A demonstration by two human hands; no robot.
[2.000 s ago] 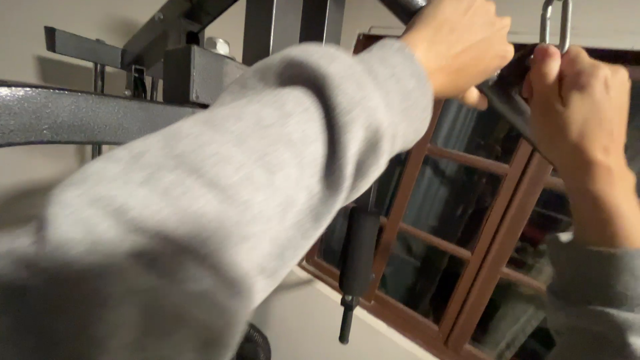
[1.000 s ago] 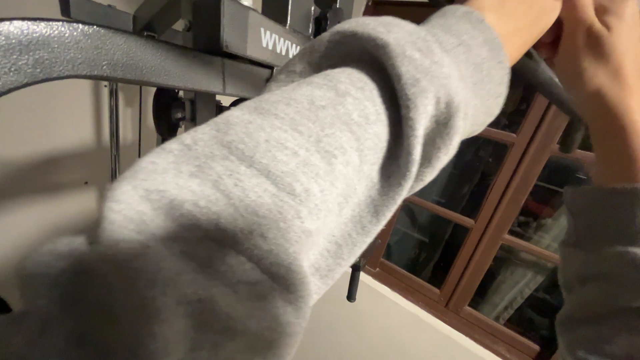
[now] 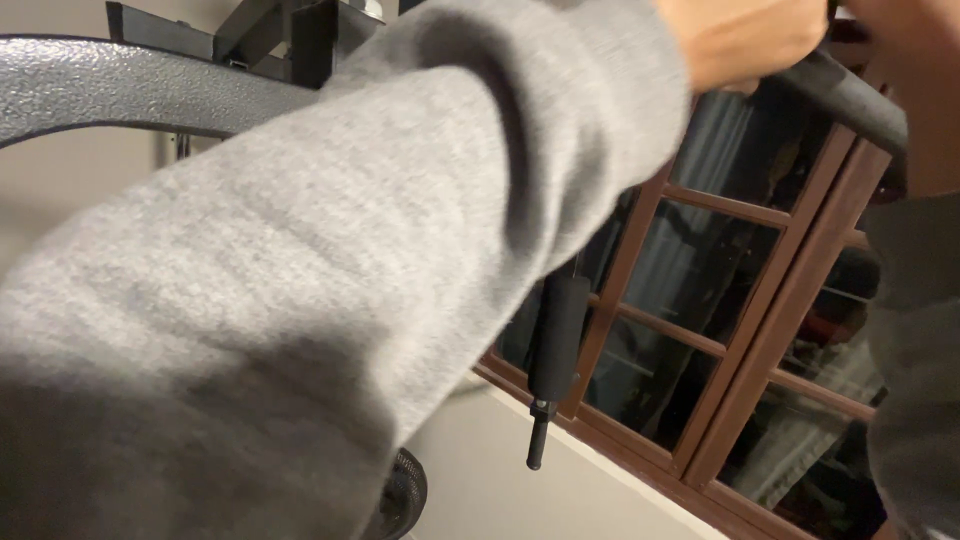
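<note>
My left hand [image 3: 742, 41], at the top edge of the head view, has its fingers curled round a black bar [image 3: 851, 101]. Its light grey sleeve fills much of the left and middle. The bar slopes down to the right from that hand and ends close to my right wrist. At the upper right corner my right hand [image 3: 900, 30] is blurred and mostly cut off, so its fingers and grip are hidden. A darker grey sleeve covers the right forearm below it.
A grey metal frame arm [image 3: 142, 86] of a gym machine crosses the upper left. A black foam roller [image 3: 559, 337] hangs beyond my left sleeve. Behind stands a brown-framed window [image 3: 750, 330] above a pale wall. A round black object [image 3: 409, 487] shows at the bottom.
Two seconds ago both hands were lower in view, with a metal link beside the right one; that link is now out of sight. The view has shifted between frames.
</note>
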